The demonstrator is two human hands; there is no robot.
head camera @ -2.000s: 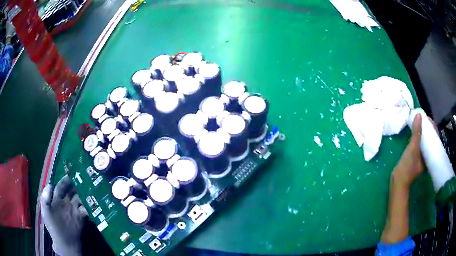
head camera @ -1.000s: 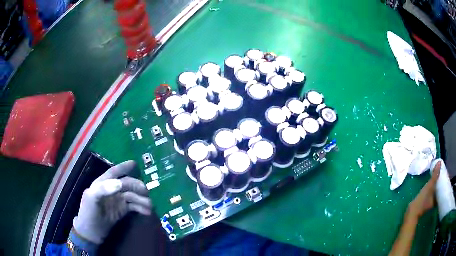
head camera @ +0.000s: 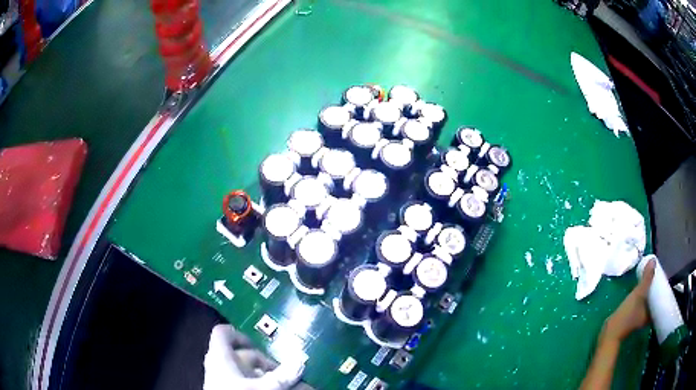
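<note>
The green circuit board [head camera: 294, 316] lies on the bench with rows of tall black capacitors [head camera: 317, 251], their round tops white. White adhesive joins the capacitors. An orange ring coil [head camera: 238, 206] stands at the board's left corner. My left hand [head camera: 246, 362], in a white glove, grips the board's near edge at the bottom and is partly cut off by the picture's edge. My bare right hand [head camera: 632, 308] holds a white glue bottle [head camera: 664, 305] at the far right. The bottle's upper end is beside a crumpled white tissue [head camera: 608, 242]; its nozzle cannot be made out.
A second white tissue [head camera: 599, 91] lies at the bench's far right. White smears mark the green bench [head camera: 488, 312]. Beyond the red and white edge [head camera: 126, 179] are a red-wrapped post [head camera: 181, 46] and a red slab [head camera: 40, 196]. Dark racks stand at the right.
The board has turned counterclockwise, its ring coil corner coming nearer. My left hand has moved right and down from beside the board onto its edge. My right hand still holds the bottle near the tissue.
</note>
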